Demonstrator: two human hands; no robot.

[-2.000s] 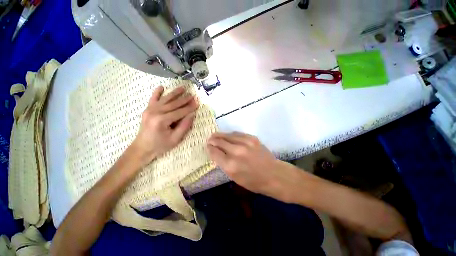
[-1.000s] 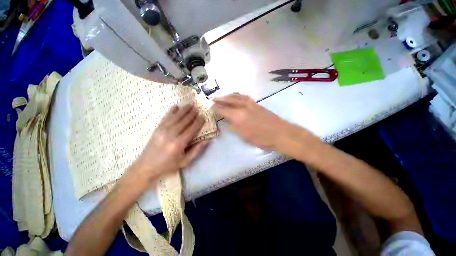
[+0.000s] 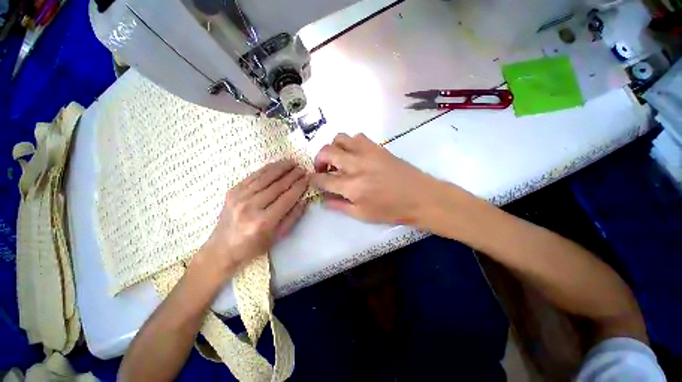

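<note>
The cream woven bag panel (image 3: 172,171) lies on the white table, its upper right edge at the presser foot (image 3: 308,123). My left hand (image 3: 262,205) lies on the panel near its right corner, fingers together and pointing at the edge. My right hand (image 3: 363,179) pinches the panel's right edge just below the presser foot; its fingertips nearly meet those of my left hand. The bag handle (image 3: 254,298) hangs in a loop over the table's front edge, partly behind my left forearm.
The sewing machine head (image 3: 187,56) stands over the panel's top. Red thread snips (image 3: 467,98) and a green square (image 3: 542,86) lie to the right. Small bobbins (image 3: 641,71) are at the far right. Stacked cream pieces (image 3: 45,239) lie left of the table on blue sheeting.
The panel's lower edge has swung up from the table's front edge and its handle hangs more steeply. My left hand moved down from near the needle. My right hand moved up, then slightly down along the edge.
</note>
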